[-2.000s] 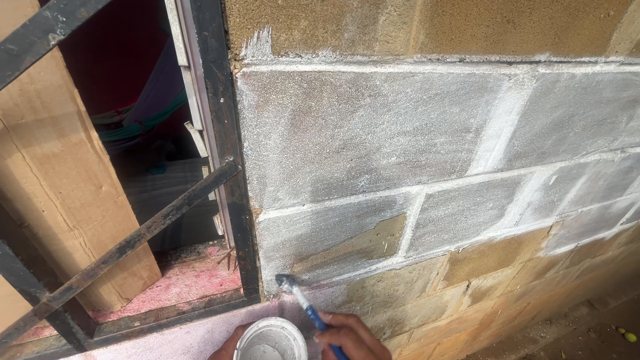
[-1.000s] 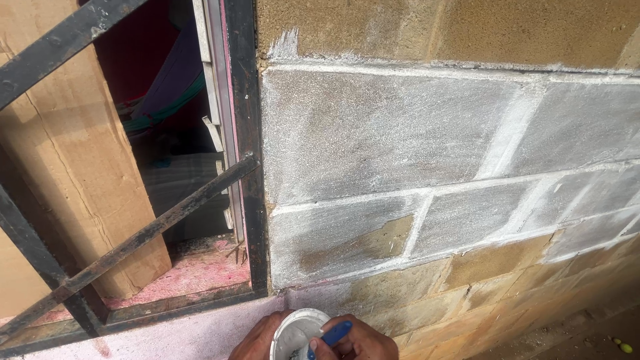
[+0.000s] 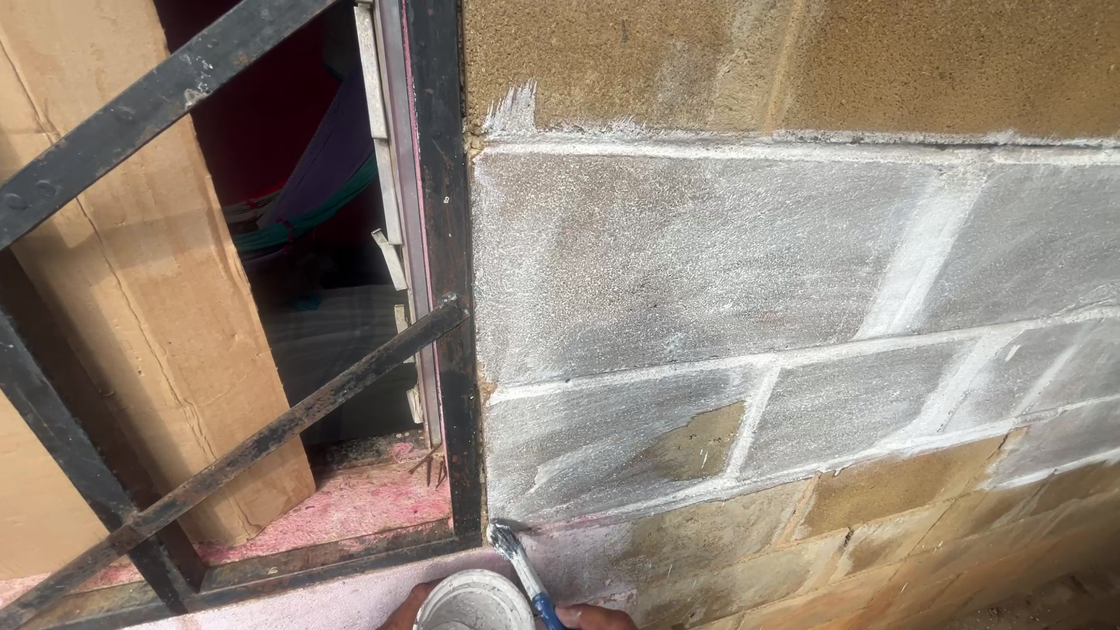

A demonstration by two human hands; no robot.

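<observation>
At the bottom edge, my left hand (image 3: 408,608) holds a white container (image 3: 473,604) with whitish paint inside. My right hand (image 3: 598,618) grips the blue handle of a paintbrush (image 3: 521,567) just right of the container. The brush's bristles, coated in white, touch the block wall beside the lower corner of the window frame. White paint thinly covers the grey-looking blocks (image 3: 691,254), thicker along the mortar joints. A bare tan patch (image 3: 700,442) shows in the lower painted course. Most of both hands is cut off by the frame's edge.
A black metal window grille (image 3: 455,219) with diagonal bars stands at the left. Behind it are a cardboard sheet (image 3: 166,289), a pink sill (image 3: 376,490) and a dark interior with hanging fabric. Unpainted tan blocks (image 3: 945,66) lie above and below the painted courses.
The brush was against the wall, then down at the container's mouth, and now its bristles are back at the wall by the window corner. The bare tan patch has become smaller.
</observation>
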